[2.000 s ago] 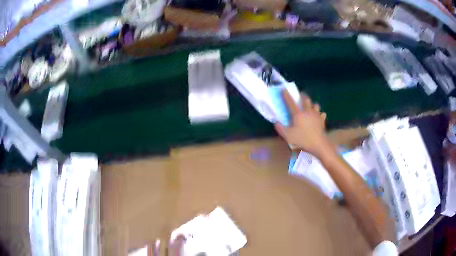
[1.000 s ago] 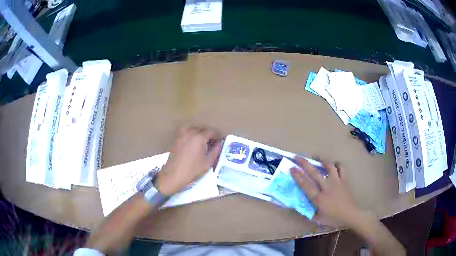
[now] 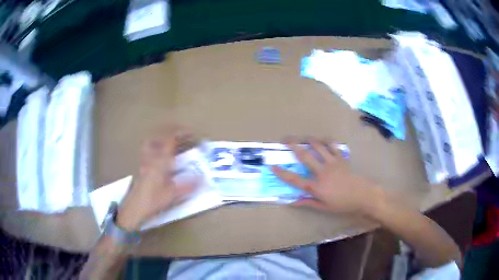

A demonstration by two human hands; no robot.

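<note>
A white tray (image 3: 241,188) lies lengthwise at the table's front middle, with a coiled black cable (image 3: 251,157) and a light-blue packet (image 3: 282,183) in it. My right hand (image 3: 342,186) spans the tray's right part, fingers spread over the packet and at the tray's edges, holding it. My left hand (image 3: 158,180) is blurred, at the tray's left end over a white sheet or flat carton (image 3: 109,199). Whether its fingers hold anything is unclear. Part of the white sheet or carton is hidden under my left hand and forearm.
White cartons stand in rows at left (image 3: 68,142) and right (image 3: 437,109). Blue packets with white leaflets (image 3: 350,76) and a black cable (image 3: 376,126) lie at right. A small purple square (image 3: 268,55) lies near the green belt (image 3: 219,19), which carries a white box (image 3: 148,21).
The tray, held at an angle a second ago, now lies nearly level and slightly left. The blue packet lies flatter in it under my right hand. My left hand has moved left. The view has shifted.
</note>
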